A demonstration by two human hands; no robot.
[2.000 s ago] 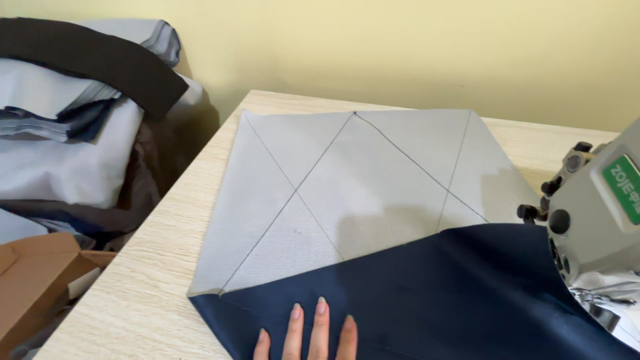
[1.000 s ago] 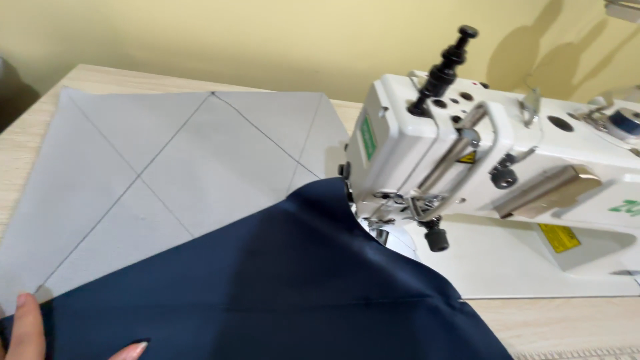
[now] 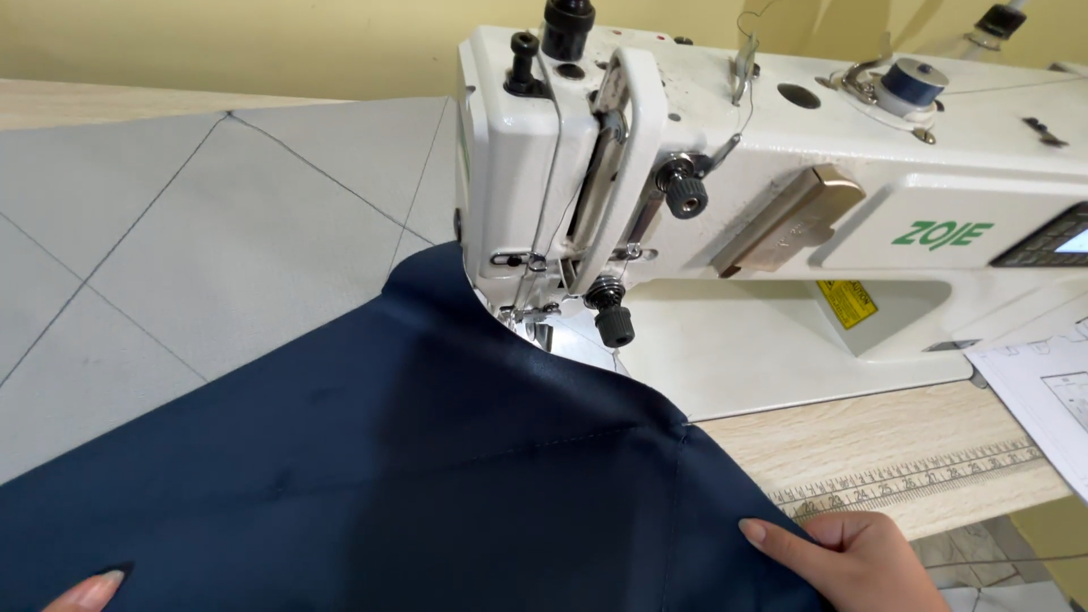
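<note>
A dark navy fabric (image 3: 280, 476) with a light grey underside (image 3: 280, 204) marked with crossing dark lines lies partly folded over on itself. Its curved edge runs beneath the needle and presser foot area (image 3: 540, 331) of a white ZOJE sewing machine (image 3: 765, 170). My right hand (image 3: 850, 557) pinches the navy fabric's right edge, thumb on top, fingers beneath. At the bottom left, only a fingertip or thumb of my left hand (image 3: 89, 591) shows, on or beside the navy fabric; the rest is out of view.
A printed measuring tape (image 3: 909, 480) runs along the wooden table (image 3: 748, 442) in front of the machine bed (image 3: 765, 374). Paper sheets with line drawings (image 3: 1045, 391) lie at the right edge. A thread bobbin (image 3: 914, 85) sits on top of the machine, and a yellow wall stands behind.
The view has swung far right onto the machine. My right hand has come into view, gripping the fabric's edge. The hand that lay spread on the navy fabric two seconds ago is now mostly out of view.
</note>
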